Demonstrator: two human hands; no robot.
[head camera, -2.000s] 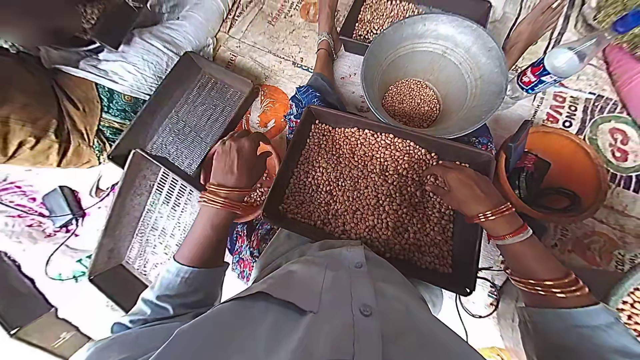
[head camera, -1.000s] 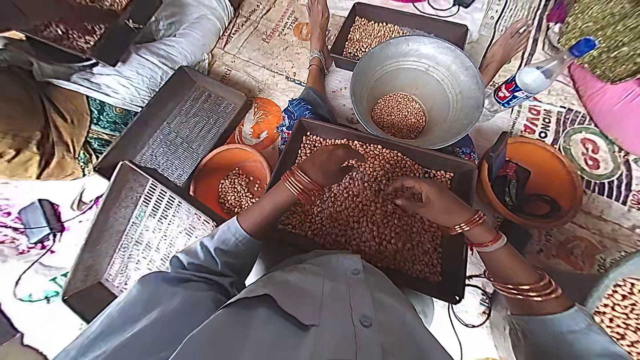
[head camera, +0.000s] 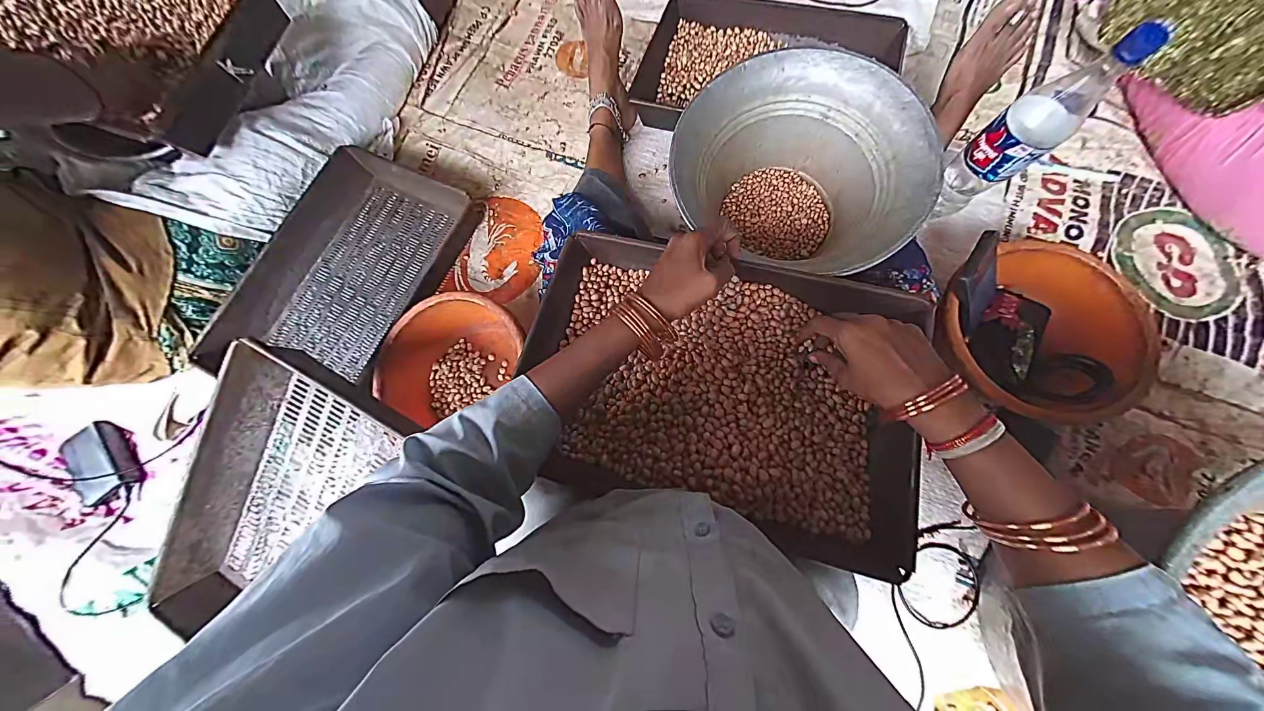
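Note:
A dark metal tray (head camera: 904, 494) full of reddish-brown nuts or seeds (head camera: 721, 425) rests across my lap. My left hand (head camera: 691, 272) is above the tray's far edge, near the rim of a wide metal basin (head camera: 691, 148); its fingertips are pinched together, and whether they hold anything is not visible. My right hand (head camera: 864, 360) touches the nuts at the tray's right side, with fingers bent and slightly apart. A heap of similar nuts (head camera: 777, 212) lies in the bottom of the basin. Left of the tray, an orange bowl (head camera: 400, 365) contains paler nuts (head camera: 464, 377).
Two slotted metal trays (head camera: 346, 286) (head camera: 296, 474) lie at left, beside a seated person's clothed leg (head camera: 326, 109). Another nut tray (head camera: 889, 39) is beyond the basin. At right are a plastic bottle (head camera: 1007, 138) and an orange bowl (head camera: 1126, 316) with a black cable and device.
My left hand was at the orange bowl, then over the nuts in the tray, and is now at the tray's far edge by the basin. My right hand stays over the tray's right part.

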